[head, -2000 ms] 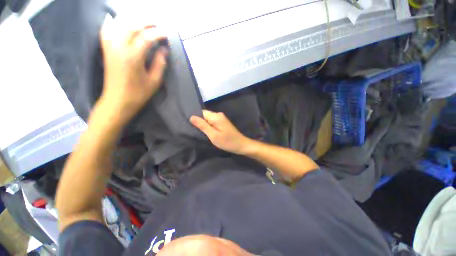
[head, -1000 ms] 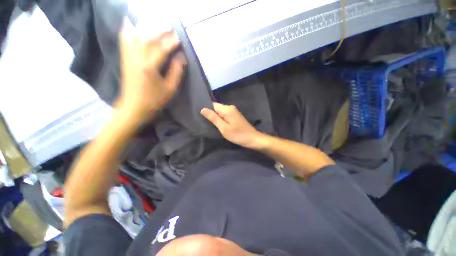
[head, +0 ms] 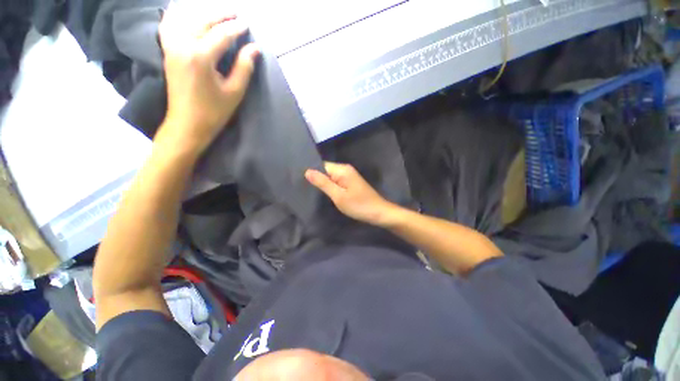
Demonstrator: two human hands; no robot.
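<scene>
A dark grey garment piece (head: 272,138) lies over the front edge of the white machine table (head: 350,45) and hangs to the lap. My left hand (head: 205,71) lies on the cloth on the table, thumb and fingers apart, pressing on it; its fingertips are partly lost in glare. My right hand (head: 344,192) pinches the garment's right edge between thumb and fingers, just below the table edge. The needle area is not visible in the glare.
A printed ruler (head: 432,65) runs along the table front, with a tan cord (head: 505,45) hanging over it. A blue basket (head: 553,156) stands at the right, beside piled dark cloth (head: 455,164). Red-trimmed white cloth (head: 190,309) lies lower left.
The cloth left of my left hand has bunched and shifted, baring a different part of the table. My left hand has moved slightly up and left since one second ago. My right hand still pinches the edge.
</scene>
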